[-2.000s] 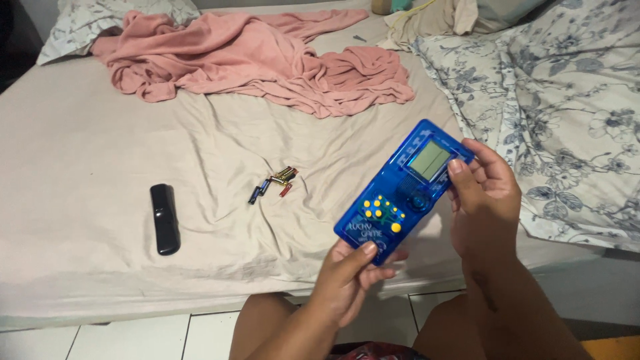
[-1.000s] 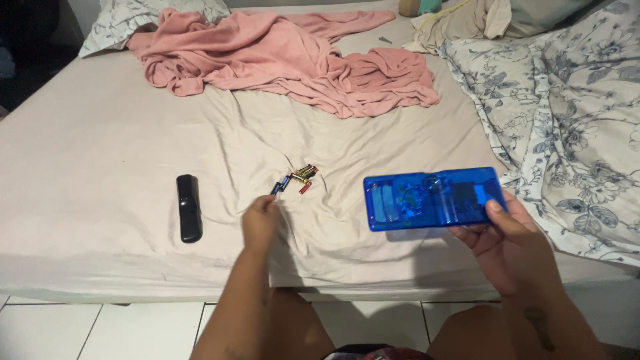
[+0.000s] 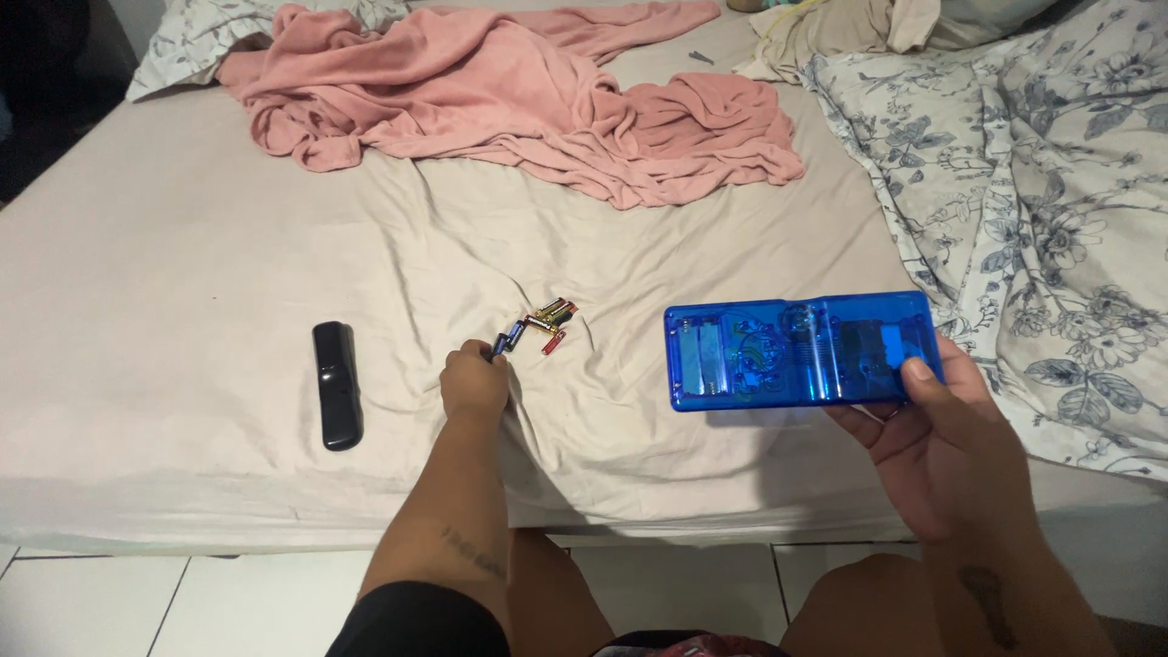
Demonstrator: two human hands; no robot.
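Observation:
My right hand [image 3: 949, 429] holds a translucent blue handheld electronic game [image 3: 803, 351] by its right end, above the bed. Its back faces me, and circuitry and a battery compartment at the left end show through the casing. My left hand [image 3: 474, 379] reaches to the sheet, its fingertips at a blue battery [image 3: 501, 343] on the near left side of a small pile. Whether the fingers grip that battery cannot be told. Several gold-coloured batteries [image 3: 545, 319] and a red battery [image 3: 554, 342] lie in the same pile.
A black remote control [image 3: 336, 388] lies face down or closed at the left on the beige bed sheet [image 3: 182, 274]. Behind the batteries is a crumpled pink blanket [image 3: 511, 100]. Floral bedding [image 3: 1049, 182] covers the right side. White floor tiles [image 3: 255, 598] show below the bed's edge.
The game, two seconds ago held in both hands with its screen and buttons showing, has been turned over. My left hand has let go of it and moved left to the batteries.

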